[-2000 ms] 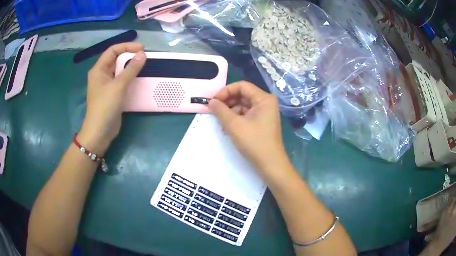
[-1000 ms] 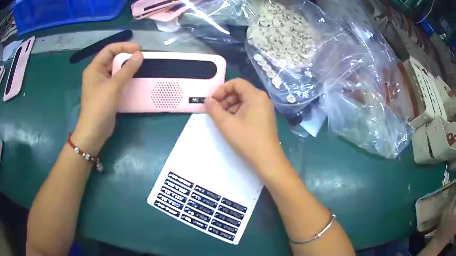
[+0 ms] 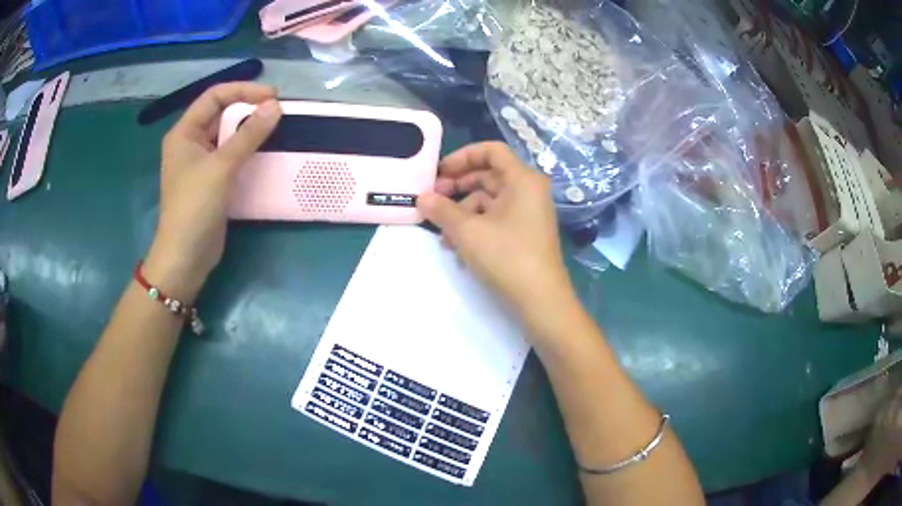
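A pale pink front cover (image 3: 267, 193) with a dark window strip (image 3: 341, 136) in its slot and a dotted grille (image 3: 324, 187) is held above the green bench. My left hand (image 3: 203, 173) grips its left end, thumb on the front. A small black label (image 3: 392, 200) lies flat in the corner right of the grille. My right hand (image 3: 495, 222) is at the cover's lower right edge, thumb and fingertips touching it beside the label. A white label sheet (image 3: 425, 306) with rows of black labels lies below the cover, partly under my right hand.
A loose black strip (image 3: 201, 90) and a blue bin (image 3: 129, 25) are at back left. Pink covers lie at far left (image 3: 40, 136) and at the back (image 3: 331, 22). A clear bag of off-white pieces (image 3: 559, 74) is at back right. Beige parts (image 3: 858, 267) and another person's hand (image 3: 883, 435) are at right.
My right fingertips have moved off the label to the cover's right edge, leaving the whole label visible. The cover has shifted slightly left.
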